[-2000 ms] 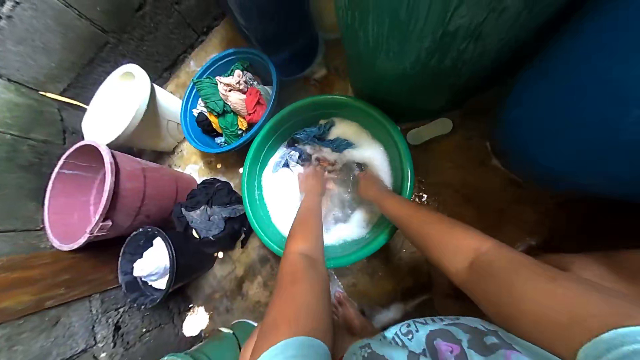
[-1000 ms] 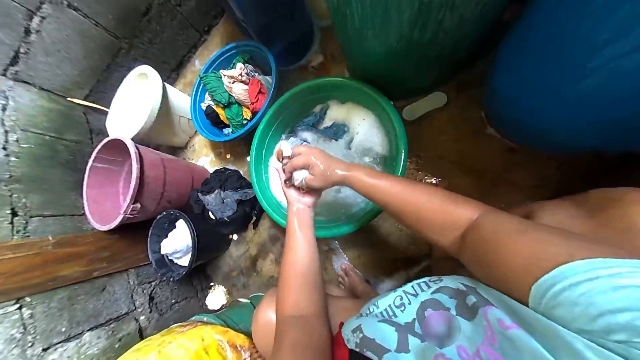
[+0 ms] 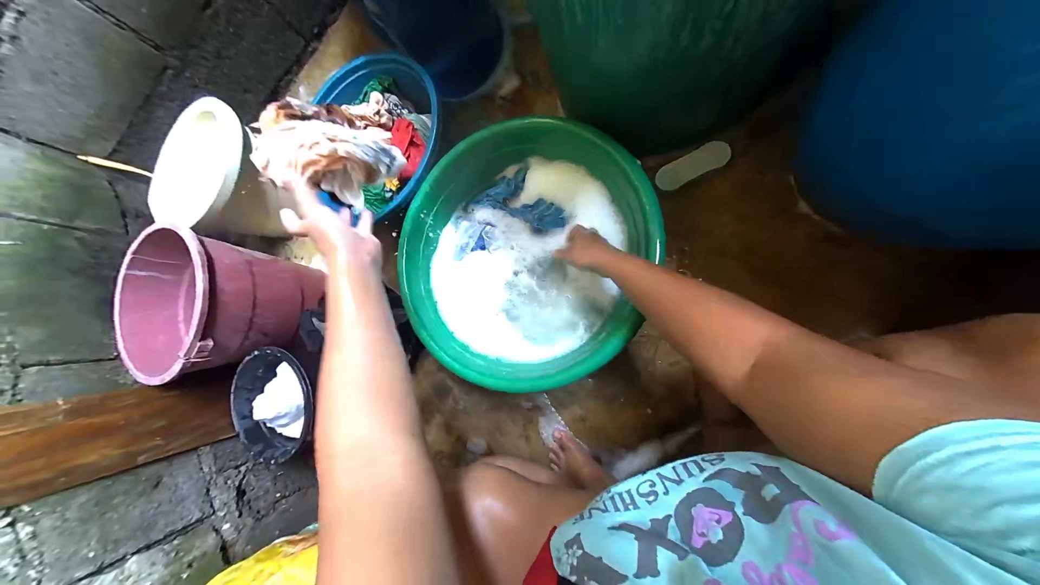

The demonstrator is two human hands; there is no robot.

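Observation:
My left hand (image 3: 329, 227) is stretched out at the left with its fingers spread. A bunched white and brown cloth (image 3: 325, 150) is just beyond its fingertips, over the near side of a blue basin (image 3: 431, 97) of clothes; whether the fingers still touch it is unclear. My right hand (image 3: 587, 248) dips its fingertips into the suds (image 3: 487, 313) inside a green plastic basin (image 3: 532, 378). Dark blue wet cloth (image 3: 536, 213) lies in the suds just beyond that hand. Foam and blur hide whether its fingers hold anything.
At the left are a white bucket (image 3: 195, 162), a pink bucket (image 3: 244, 292) and a small black bucket (image 3: 305, 398) with white cloth (image 3: 280, 400). A green barrel (image 3: 674, 65) and a blue barrel (image 3: 934, 122) stand beyond, near a shoe sole-shaped object (image 3: 693, 166). A wooden plank (image 3: 114, 439) lies lower left.
My hands were together over the green basin around whitish cloth a second ago. Now they are apart: the left has moved out toward the blue basin, and the right is down at the suds.

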